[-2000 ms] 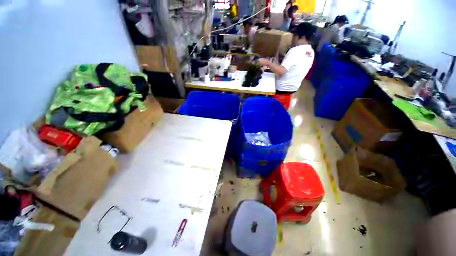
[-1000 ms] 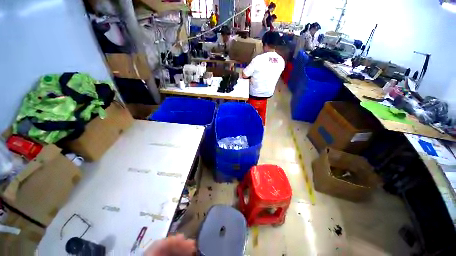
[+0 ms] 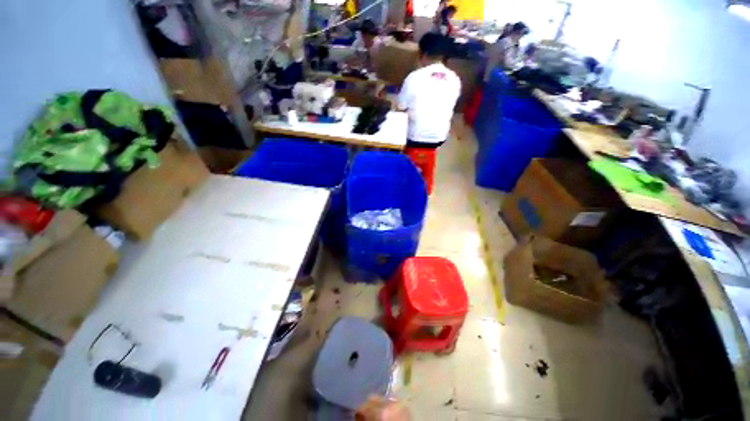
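The white-topped table (image 3: 177, 271) stands at my left. On it lie a dark shiny cylinder (image 3: 127, 379) on its side, thin dark-framed eyeglasses (image 3: 111, 341) touching or close behind it, and narrow red snips (image 3: 215, 367) near the table's right edge. What looks like my left hand (image 3: 382, 409) shows small and blurred at the bottom edge, in front of a grey stool (image 3: 354, 362). Its fingers are mostly cut off, so its grip cannot be told. It is away from the things on the table. My right hand is out of the picture.
A red stool (image 3: 432, 296) stands beyond the grey one. Blue bins (image 3: 382, 242) are past the table's far end. A green patterned bag (image 3: 82, 148) lies on cartons at left. An open carton (image 3: 551, 300) stands on the floor at right. A person in a white shirt (image 3: 429, 107) stands ahead.
The view has swung right since the first frame, and the table has shifted left. The forearm at lower right has gone. The hand at the bottom has moved from the table edge to the grey stool.
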